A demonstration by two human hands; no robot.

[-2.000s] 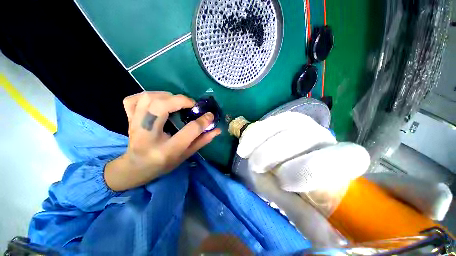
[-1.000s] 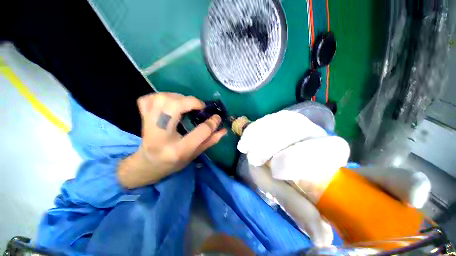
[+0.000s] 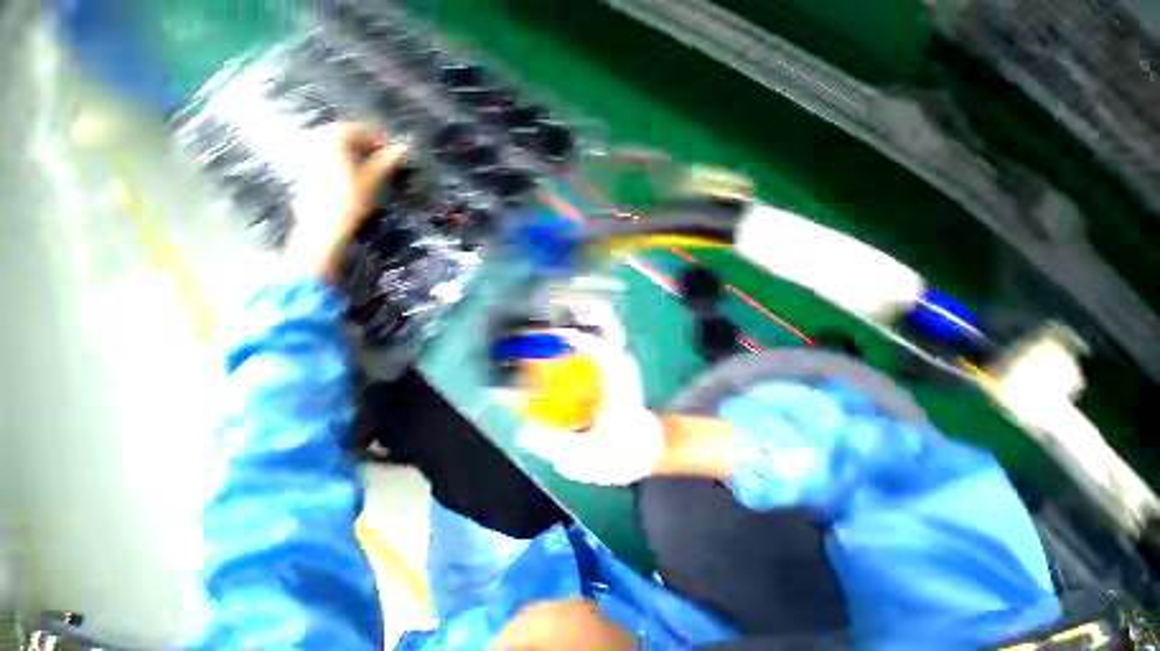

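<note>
The picture is strongly blurred. My left hand (image 3: 337, 191) is bare and stretched out to the upper left, over the clear blister tray (image 3: 274, 95) with rows of black round housings (image 3: 503, 127). Whether its fingers hold a housing cannot be told. My right hand (image 3: 604, 420), in a white glove, is closed around the orange screwdriver (image 3: 560, 385) near the middle of the view. The tool's tip is not visible. The screw plate cannot be made out.
The round grey disc (image 3: 738, 547) lies under my right forearm. A thick cable with white wrapping (image 3: 827, 263) and blue tape crosses at the right. Loose black housings (image 3: 700, 286) lie near the red lines. A person's blue sleeve (image 3: 115, 45) may show at the top left.
The view has swung left. My left hand has gone from the screwdriver tip to the tray, which has come into view. My right hand with the screwdriver is now upright, away from the housing.
</note>
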